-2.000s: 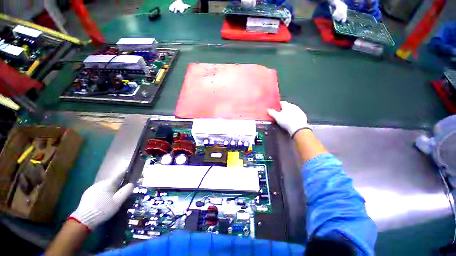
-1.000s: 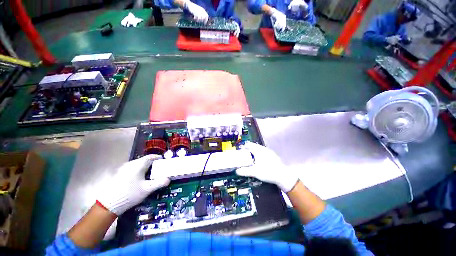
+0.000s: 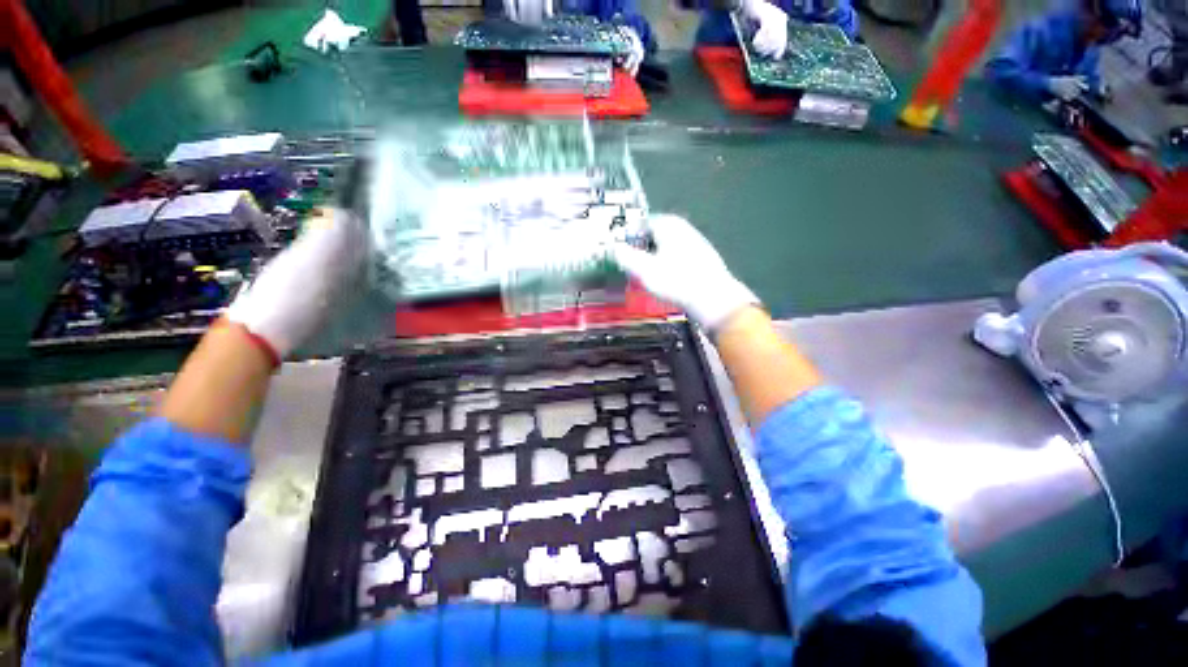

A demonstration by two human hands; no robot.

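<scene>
A green circuit board (image 3: 502, 215), blurred, shows its silvery-traced solder side upward above the red pad (image 3: 456, 317), with a pale heatsink under its near edge. My right hand (image 3: 687, 271), in a white glove, is at the board's right edge and seems to hold it. My left hand (image 3: 302, 284), white-gloved with a red cuff, is at its left side, blurred; contact is hard to tell. The empty black soldering carrier (image 3: 541, 456) with many cut-out windows lies in front of me on the metal sheet.
Another board (image 3: 169, 254), parts up in its carrier, lies at left. A white fan (image 3: 1101, 336) stands right of the metal sheet (image 3: 899, 391). Opposite, co-workers' gloved hands (image 3: 766, 29) are at green boards on red pads. A cardboard box (image 3: 24, 521) shows at the left edge.
The board has left the carrier, moved forward over the red pad and turned solder side up. Both hands moved forward with it. The carrier now shows its cut-outs.
</scene>
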